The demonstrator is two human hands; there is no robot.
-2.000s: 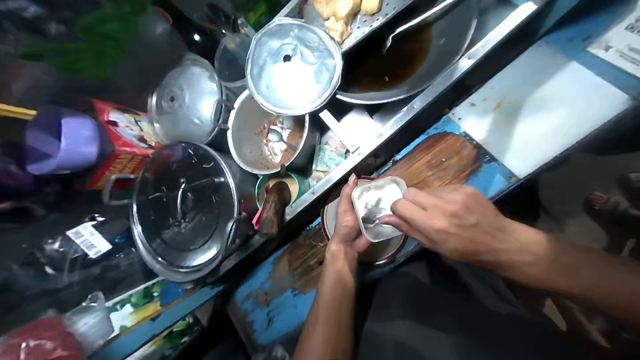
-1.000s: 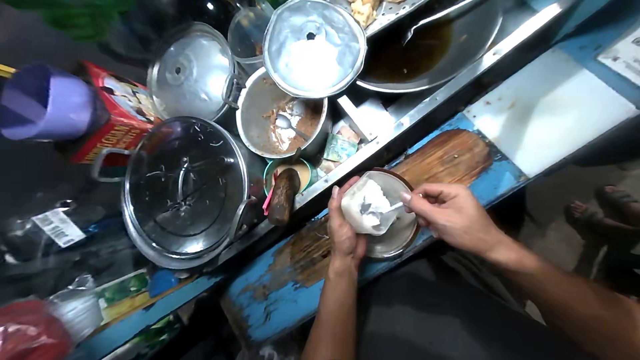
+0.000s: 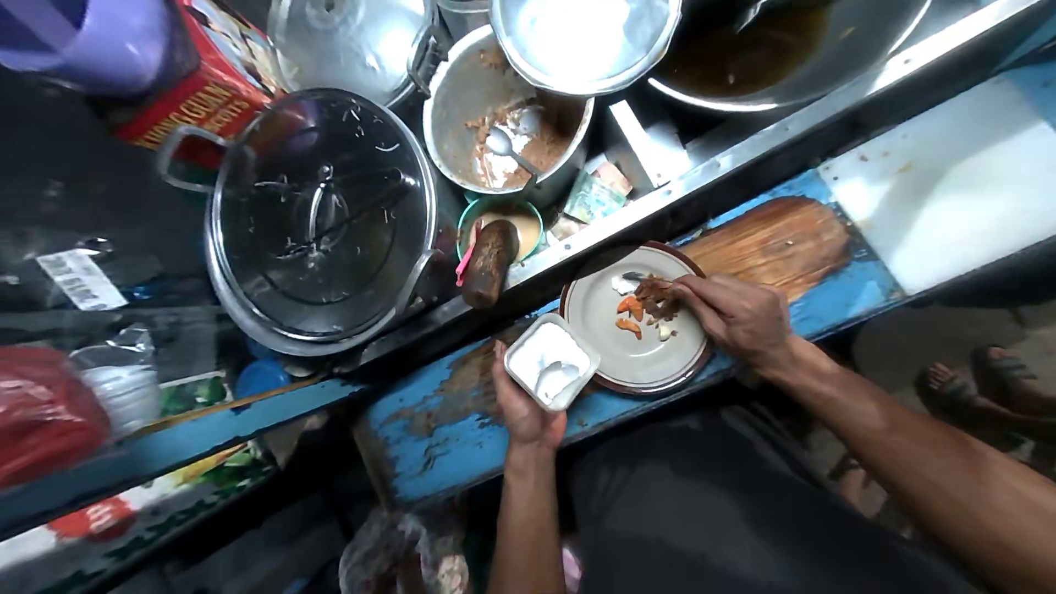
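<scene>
My left hand (image 3: 525, 404) holds a small square white tub (image 3: 551, 361) from below; it contains a white substance with a hollow in it. Right of the tub, my right hand (image 3: 738, 318) is over a brown-rimmed plate (image 3: 610, 346), its thumb and fingers pinched on a spoon whose handle is mostly hidden. The spoon's metal bowl (image 3: 634, 276) lies by a white dab on the plate. Beside it are orange-red chili pieces (image 3: 629, 328), a brown clump (image 3: 657, 299) and a small pale piece (image 3: 664, 332). The tub's edge is close to the plate's rim.
The plate stands on a worn blue wooden ledge (image 3: 445, 445) with a wooden board (image 3: 775, 243). Beyond the metal edge are a lidded pot (image 3: 326, 214), an open pot with a spoon (image 3: 441, 124), a green-rimmed cup holding a dark pestle (image 3: 488, 264) and a wok (image 3: 874, 58). Sandaled feet (image 3: 949, 388) show at right.
The tub was above the plate and is now to its left. My right hand has gone from the tub to the plate with the spoon. The plate's contents have come into view.
</scene>
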